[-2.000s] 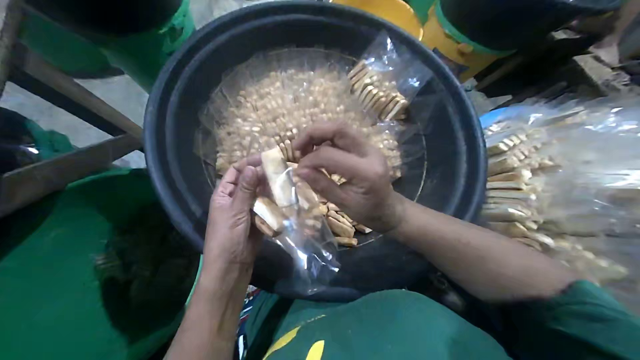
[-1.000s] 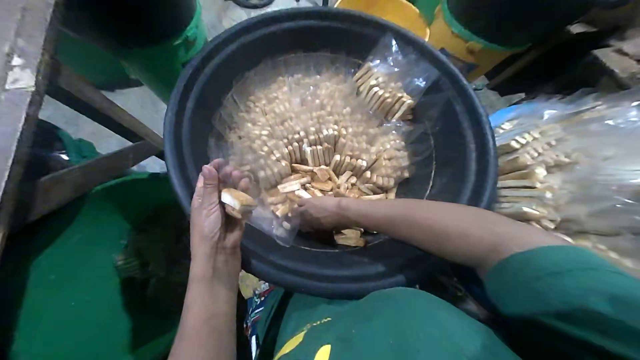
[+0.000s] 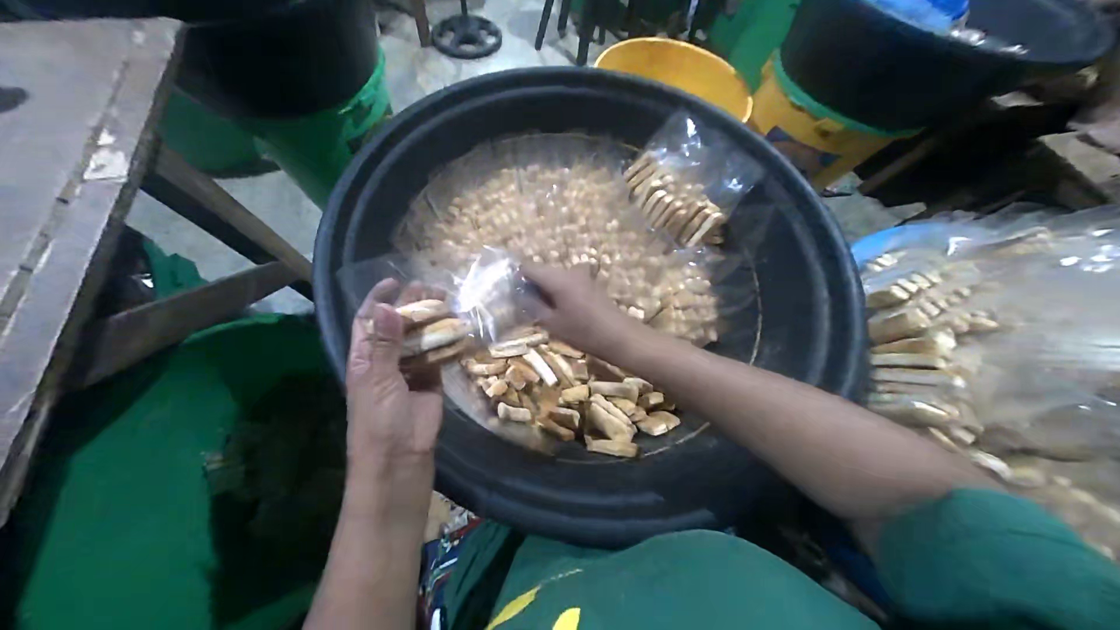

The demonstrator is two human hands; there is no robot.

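Note:
My left hand holds several pale baked sticks, like bread or biscuit pieces, over the left part of a large black round tub. My right hand is at a clear plastic bag beside those pieces; its fingertips are partly hidden by the glossy film. Below it in the tub lie loose baked pieces. Behind them many more pieces stand in tight rows under clear plastic. A filled clear bag of slices rests at the tub's back right.
Filled clear bags are heaped at the right. A green tub stands at lower left below a wooden table. Behind the black tub are a yellow bucket, a green bucket and another dark tub.
My right hand has come up from the loose pieces to the plastic bag by my left hand. My left hand now has several pieces in view. The view has shifted somewhat.

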